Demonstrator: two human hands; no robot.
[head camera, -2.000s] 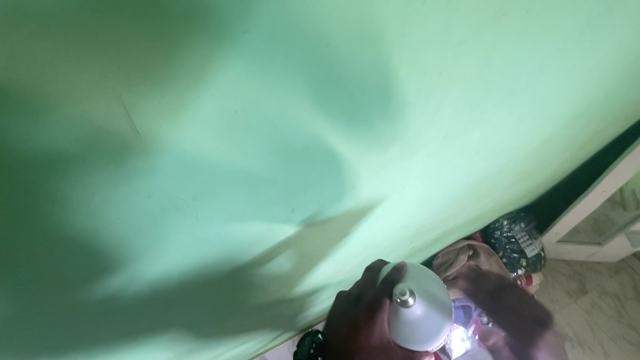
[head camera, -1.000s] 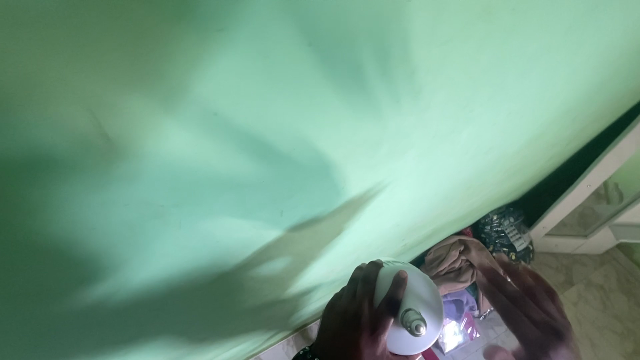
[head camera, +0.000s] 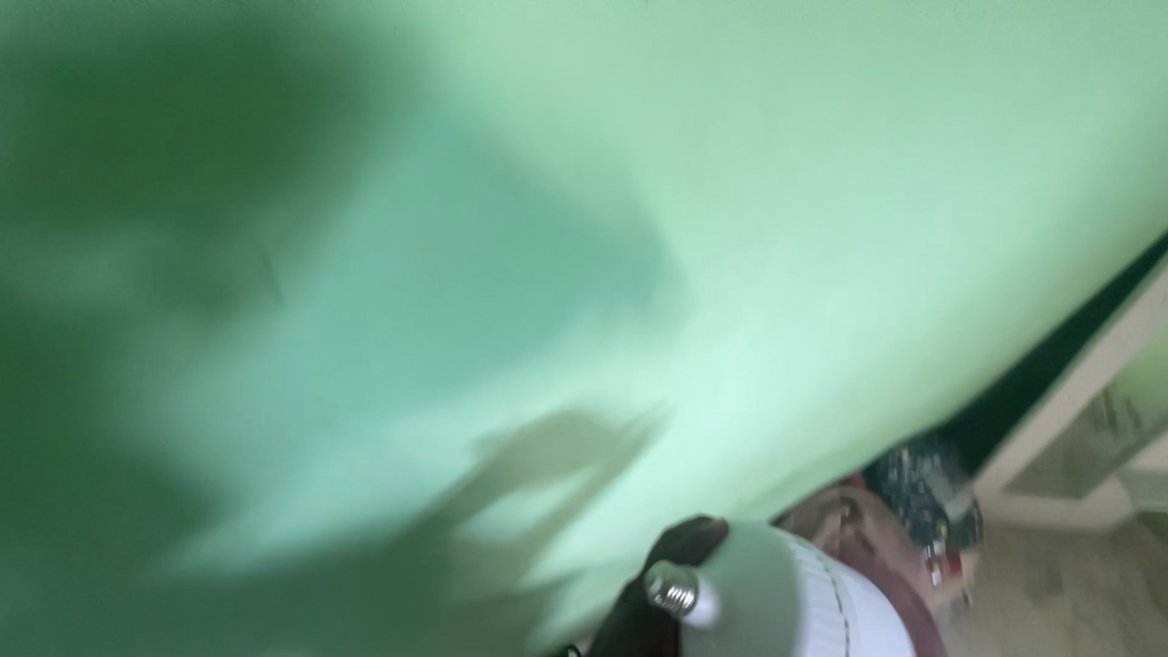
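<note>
A large white light bulb (head camera: 776, 593) with a metal screw base stands out at the bottom of the head view, the base pointing up and left. My left hand (head camera: 652, 584) grips it from the left side, its fingers against the bulb's body; the lower part of the hand is cut off by the frame edge. My right hand is not visible. The picture is blurred.
A green wall (head camera: 547, 228) with shadows fills most of the view. At lower right lie a brown cloth (head camera: 844, 525) and a dark patterned bundle (head camera: 926, 488), beside a white frame (head camera: 1077, 392) and the tiled floor (head camera: 1049, 593).
The bulb has tilted, so its ribbed side shows and its screw base points left. My right hand, near the bulb's right side in both earlier frames, has gone out of sight.
</note>
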